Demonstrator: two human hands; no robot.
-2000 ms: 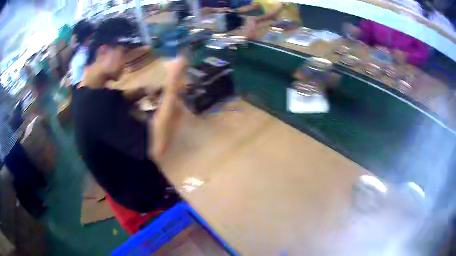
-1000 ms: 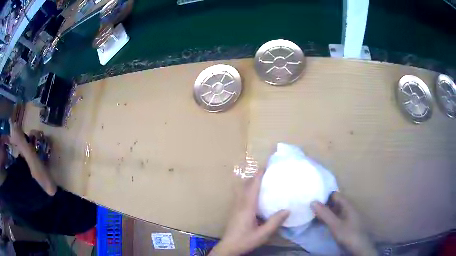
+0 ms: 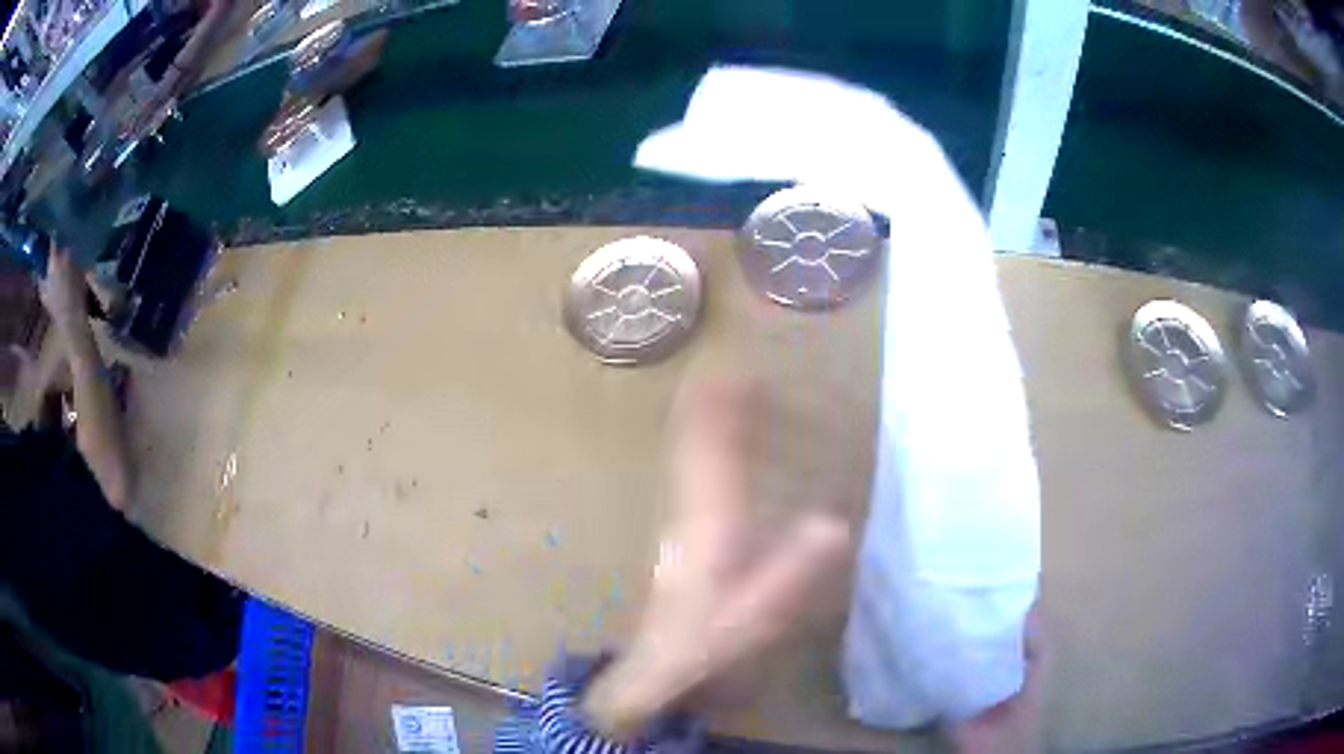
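Observation:
A long white wrapping (image 3: 951, 442) is stretched upright in front of me, its upper end bent over to the left above the discs. My right hand (image 3: 1010, 707) holds its lower end near the bottom edge, mostly hidden behind it. My left hand (image 3: 737, 501) is blurred, left of the wrapping, with its fingers apart and nothing in it. Two round spoked metal discs lie beyond it on the bench, one at the left (image 3: 635, 301) and one partly behind the wrapping (image 3: 809, 248). Whether a disc is inside the wrapping cannot be seen.
Two more discs (image 3: 1175, 364) lie at the right. A white post (image 3: 1036, 133) stands by the green conveyor (image 3: 442, 140). A black box (image 3: 155, 273) is at the far left, near a person in black (image 3: 103, 567). A blue crate (image 3: 273, 678) is at the lower left.
The white wrapping was a compact round bundle between both hands; now it is long and extended upward. My left hand has come off it. The view has shifted slightly.

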